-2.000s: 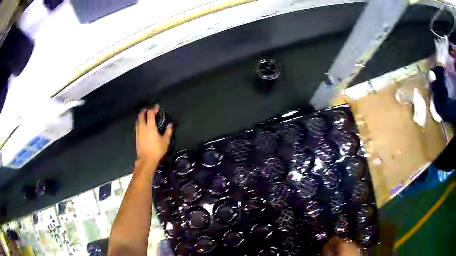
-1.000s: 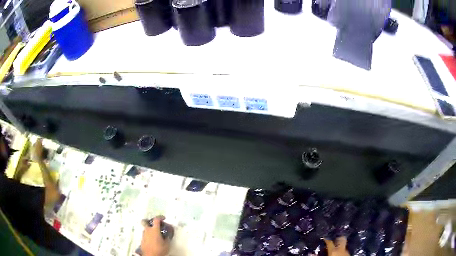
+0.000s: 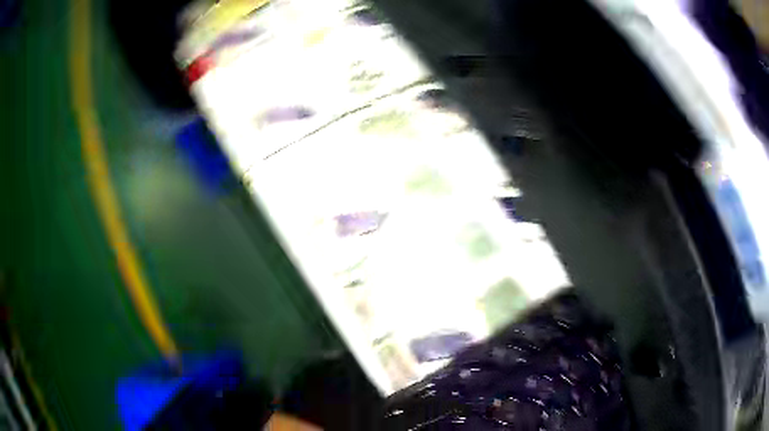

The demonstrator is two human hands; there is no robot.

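The view is strongly blurred and tilted. The glossy black blister tray (image 3: pixel 523 379) lies at the bottom right of the picture, cut off by the lower edge. Rows of pockets show only as dark shapes with bright glints. What its pockets hold cannot be told. A small skin-coloured patch shows at the bottom edge, left of the tray; whether it is part of a hand or an arm is unclear. Neither my left hand nor my right hand can be made out.
The white bench top (image 3: pixel 405 202) with blurred papers runs beside the dark conveyor belt (image 3: pixel 582 202). A blurred dark part (image 3: pixel 648 360) shows on the belt. A bright blue stool (image 3: pixel 173 387) stands at the lower left on the green floor (image 3: pixel 51 210) with its yellow line.
The view has swung left and down and tilted, so bench and belt now run steeply. Both hands, the dark part in my left hand and the shelf's black cylinders have left the picture.
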